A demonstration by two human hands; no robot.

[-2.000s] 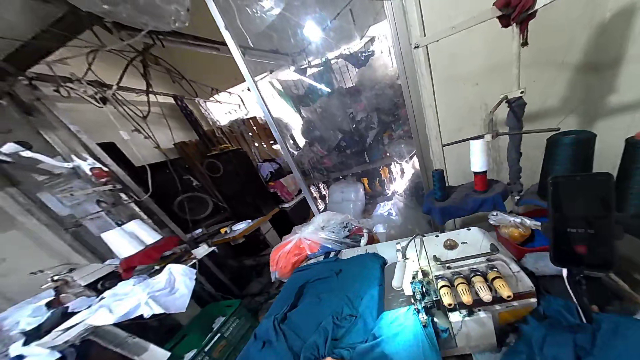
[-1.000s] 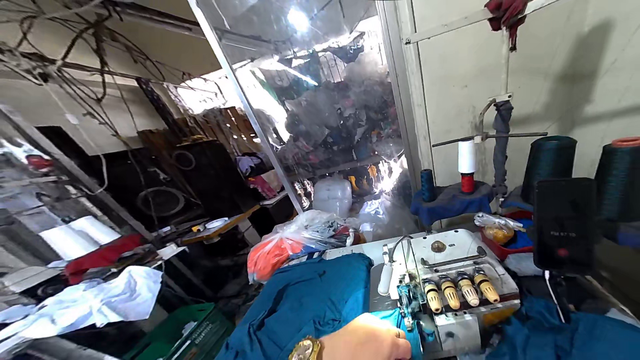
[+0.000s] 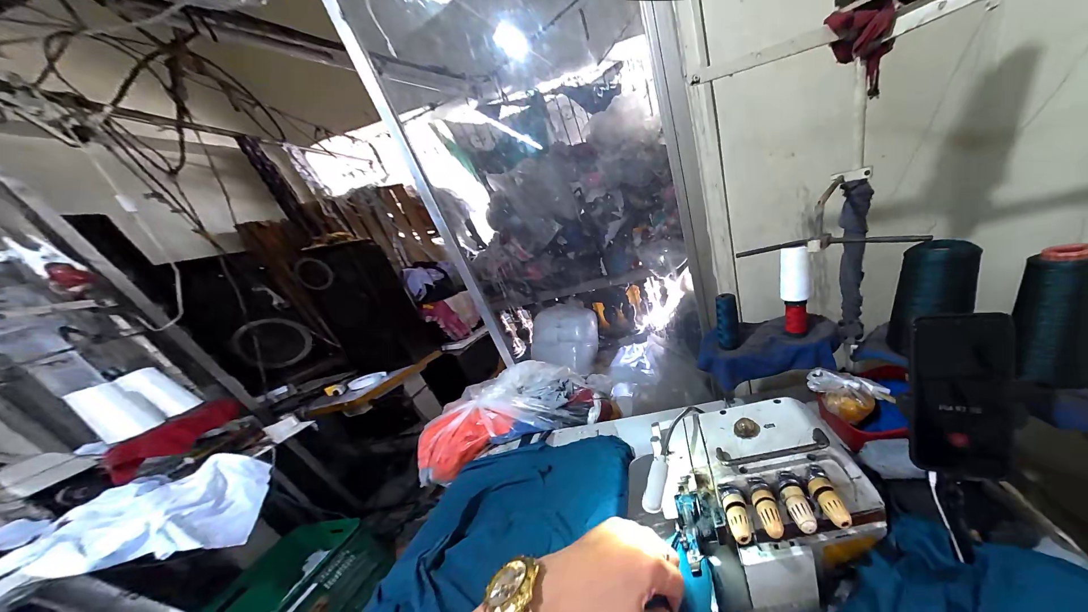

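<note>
My left hand [image 3: 608,565], with a gold-coloured watch [image 3: 512,585] on its wrist, reaches in from the bottom edge. Its fingers are curled against teal cloth [image 3: 699,582] beside the needle area of an overlock sewing machine [image 3: 778,438]; the fingertips are hidden, so whether they grip the cloth cannot be told. More teal cloth [image 3: 535,493] lies spread to the left of the machine, beyond the hand. Several cream-coloured tension knobs [image 3: 767,510] stand on the machine's front. My right hand is out of view.
A clear plastic bag with orange items [image 3: 476,433] sits behind the cloth. Right of the machine are a mounted phone [image 3: 962,395], a red basket [image 3: 858,438] and large thread cones [image 3: 935,289]. A green crate [image 3: 314,561] and white cloth [image 3: 170,518] are at lower left.
My left hand, out of view two seconds ago, has come in from the bottom to the cloth beside the machine. Over the last second it has stayed near the same place.
</note>
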